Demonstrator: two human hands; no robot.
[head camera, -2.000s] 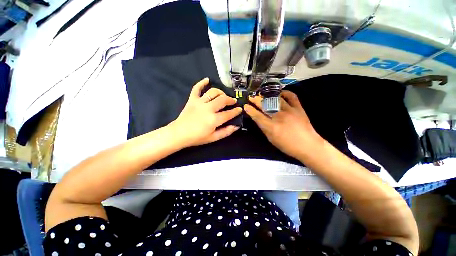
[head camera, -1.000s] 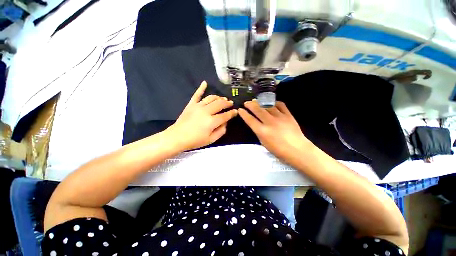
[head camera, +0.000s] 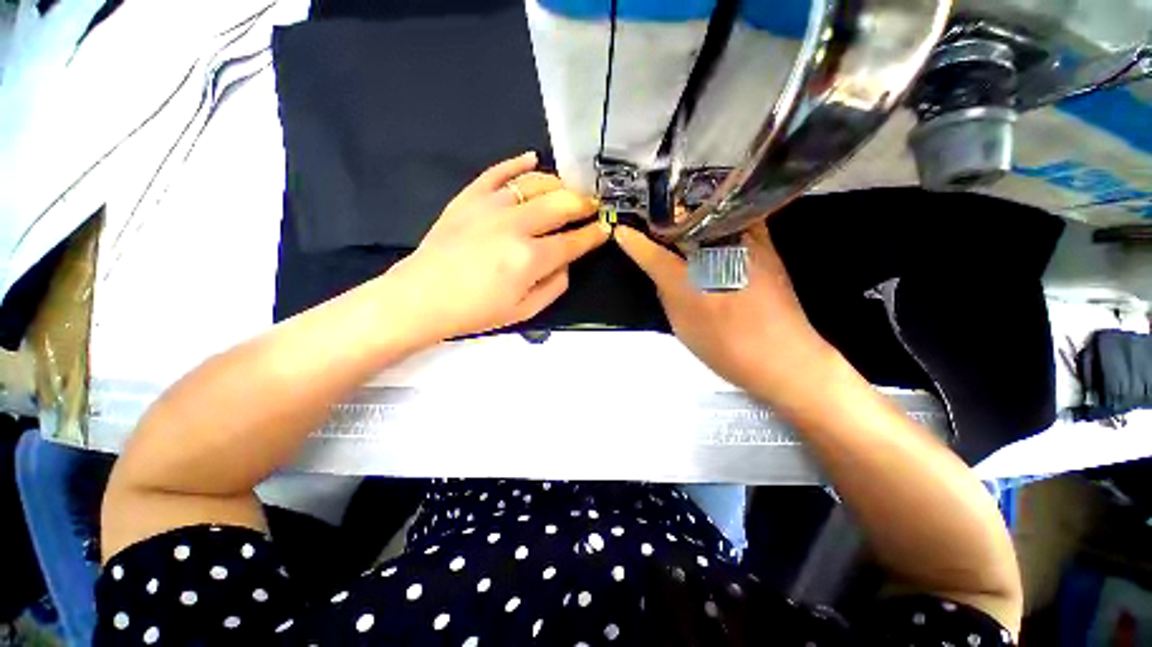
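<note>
The black garment panel (head camera: 948, 303) lies under the machine head and spreads to the right, with a curved cut-out showing. The dark grey pocket bag (head camera: 404, 139) lies on its left part. My left hand (head camera: 499, 253) rests on the cloth with fingertips close to the presser foot (head camera: 622, 190) and its yellow piece (head camera: 609, 219). My right hand (head camera: 733, 310) rests on the cloth just right of the foot, its fingers partly hidden behind the ribbed knob (head camera: 720, 268). Both hands press flat on the cloth; neither visibly grips it. The needle is hard to make out.
The white machine head (head camera: 575, 76) with a blue stripe fills the top right. White sheets (head camera: 158, 139) lie at left, beside brown tape-like material (head camera: 61, 322). A small black pad (head camera: 1118, 369) lies far right. The table's front edge (head camera: 531, 461) runs before my body.
The view has moved closer to the machine head. The panel and pocket bag have shifted away from me, showing more white table along the front. Both hands stay beside the presser foot.
</note>
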